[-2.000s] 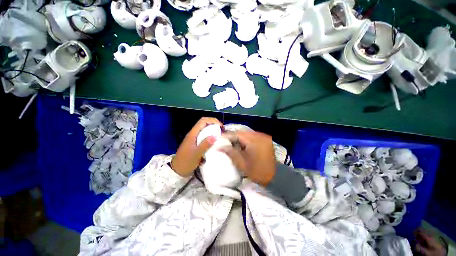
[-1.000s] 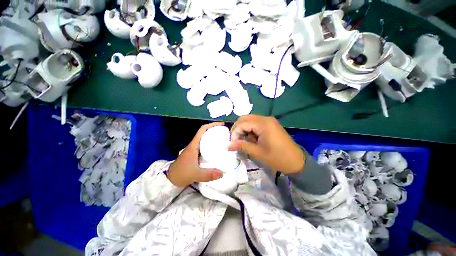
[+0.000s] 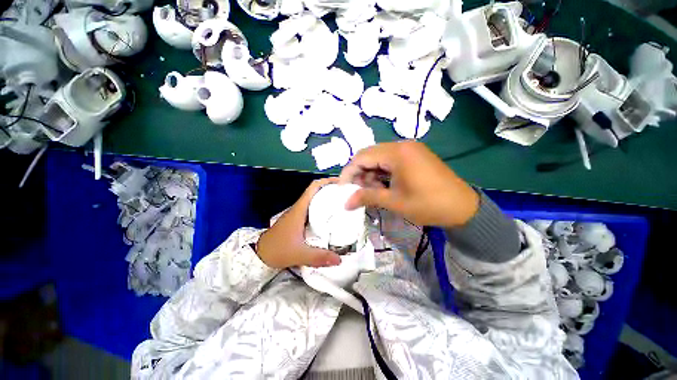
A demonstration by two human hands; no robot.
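Observation:
A white camera body (image 3: 338,271) is at my lap with a rounded white camera head shell (image 3: 332,215) at its top. A narrow dark gap shows between the two. My left hand (image 3: 291,236) is closed round the left side of the unit, thumb across its front. My right hand (image 3: 412,185) is at the upper right of the head shell, thumb and fingers bent together at its edge. Whether the right fingers grip the shell or a small part is hidden. A dark cord hangs below the unit, over the clothing.
White rear covers (image 3: 319,104) lie heaped on the green bench (image 3: 245,145). Joined-looking round shells (image 3: 221,96) lie left of them. Camera housings with antennas stand at both sides, including one at right (image 3: 545,78). Blue bins stand below left (image 3: 82,245) and right (image 3: 631,260).
My right hand has moved up and stays at the shell's upper right. The head shell now shows tilted up, with a dark gap below it. The left hand has kept its hold.

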